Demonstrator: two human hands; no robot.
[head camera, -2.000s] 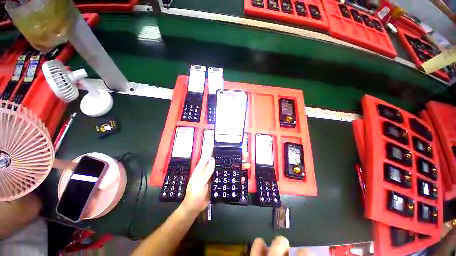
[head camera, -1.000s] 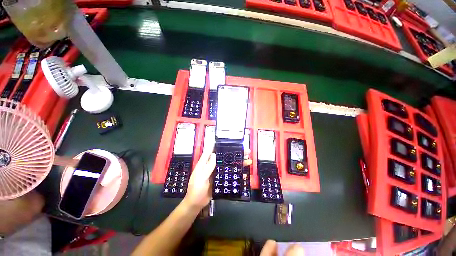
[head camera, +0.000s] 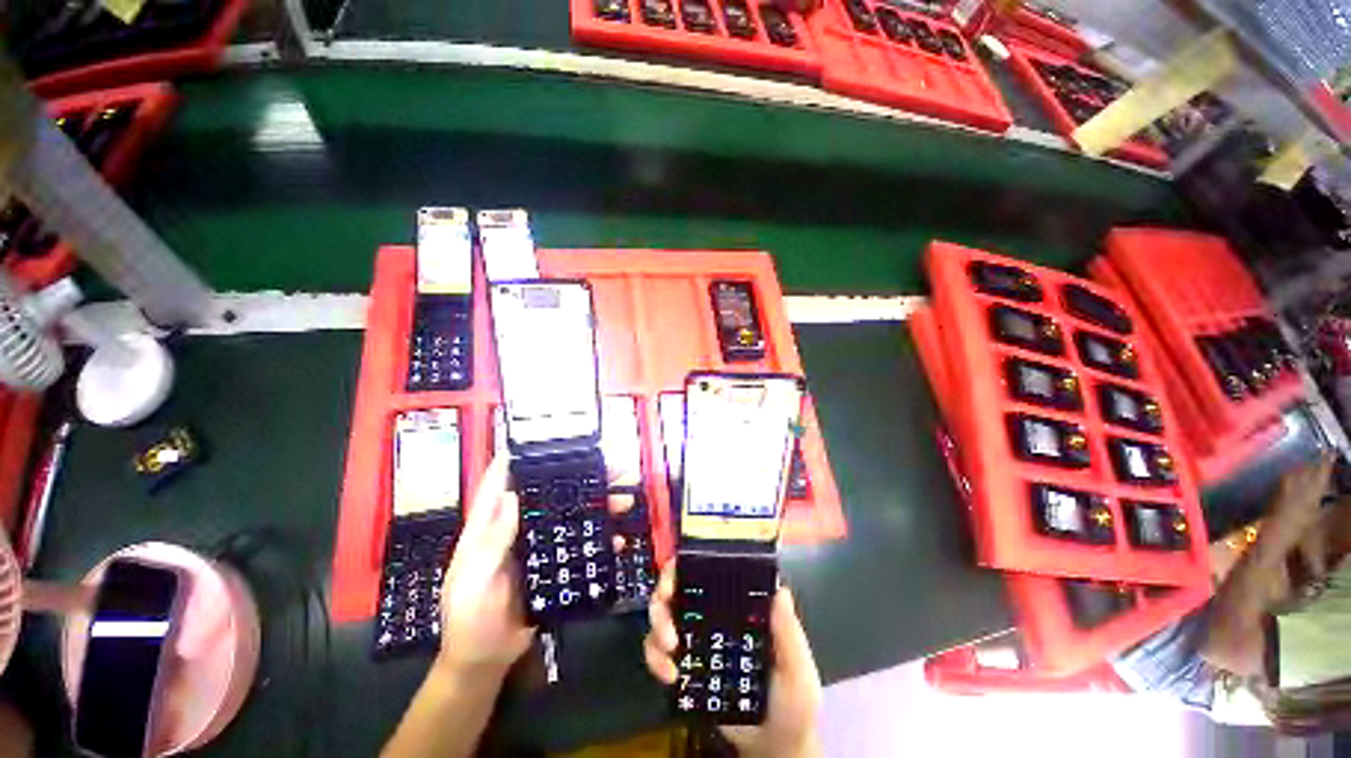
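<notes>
My left hand holds an open flip phone upright over the front tray, its screen lit white above large white number keys. My right hand holds a second open flip phone at the tray's front right, its screen lit with small icons along the bottom. The red-orange tray lies behind both. Open phones with lit screens stand in its left and middle pockets. A closed phone sits in a back right pocket. The held phones hide several front pockets.
A pink fan base with a dark smartphone is at the left, near a white fan and a black and yellow piece. Stacked trays of closed phones stand at the right. Another person's hand is at the right edge.
My right hand has come up from the bottom edge and now holds an open phone. My left hand still holds its phone. The view has shifted to the right.
</notes>
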